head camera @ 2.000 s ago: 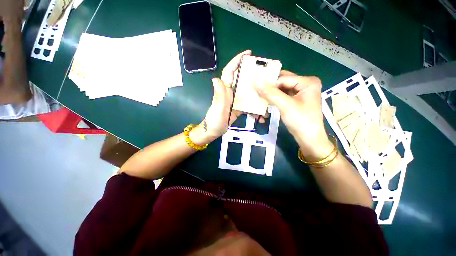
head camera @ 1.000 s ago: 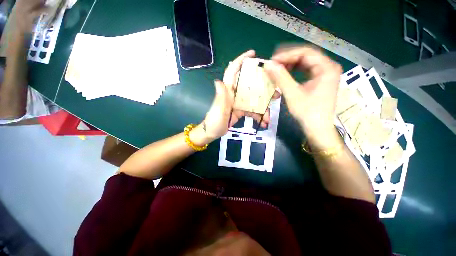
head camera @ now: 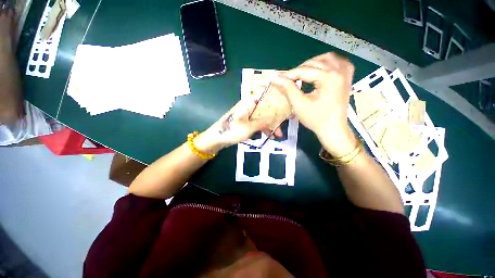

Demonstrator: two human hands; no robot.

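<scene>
My left hand [head camera: 239, 122] holds a thin dark phone frame [head camera: 262, 142] from below, tilted above the bench. A cream-tan die-cut adhesive piece [head camera: 273, 107] lies over the frame. My right hand [head camera: 323, 89] has its thumb and fingertips at the upper end of the piece; whether they grip it or a liner is hidden. A white carrier sheet [head camera: 265, 179] with dark green windows lies beneath my hands, its upper part partly covered by them.
A fanned stack of white sheets [head camera: 127, 76] and a black smartphone [head camera: 202, 40] lie at left. Spent white lattices [head camera: 420, 217] with tan scraps [head camera: 399, 138] lie at right. Frames [head camera: 432, 40] lie on the conveyor. Another person's arm [head camera: 11, 70] is at far left.
The frame and piece have turned clockwise and tilted between my hands. My right hand has moved slightly left. The carrier sheet's upper end now shows. The frames on the conveyor have shifted.
</scene>
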